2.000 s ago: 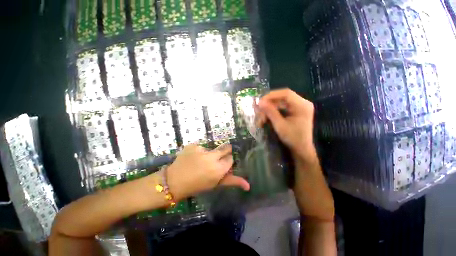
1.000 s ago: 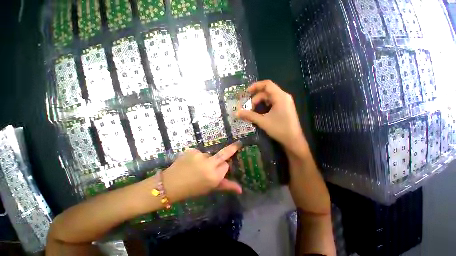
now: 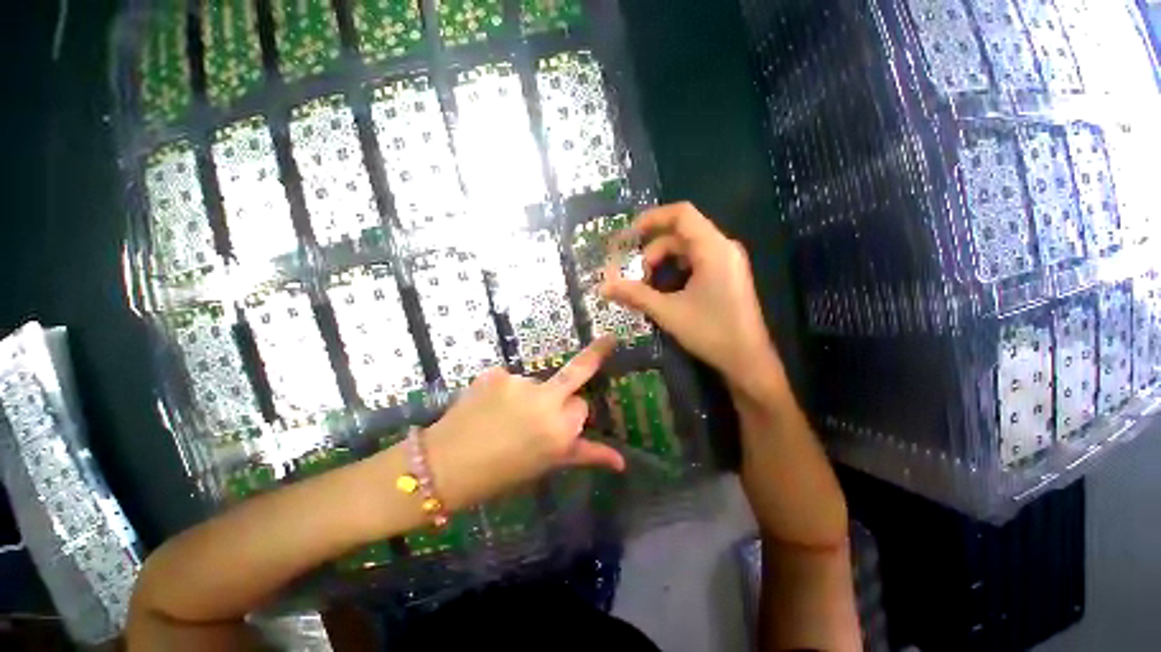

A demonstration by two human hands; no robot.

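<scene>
The clear tray [image 3: 392,240] lies in front of me, with green circuit boards [image 3: 643,414] and silvery covered boards [image 3: 372,334] in its pockets. My right hand [image 3: 694,287] has thumb and index finger pinched at the upper part of a thin silvery dome sheet [image 3: 616,313] over the rightmost board of the second covered row. The fingers and glare partly hide it. My left hand [image 3: 516,427] is empty. Its index fingertip touches the lower end of that board, with the thumb spread apart.
A tall stack of filled clear trays [image 3: 879,255] stands at the right. A pile of silvery dome sheets [image 3: 70,471] lies at the left. A black bin [image 3: 1025,560] is below the table edge at the lower right. Strong glare covers the tray's middle.
The dome sheet, earlier raised and blurred at the right-end pocket, now lies over the board. My left index finger has moved to its lower end. The view has shifted slightly.
</scene>
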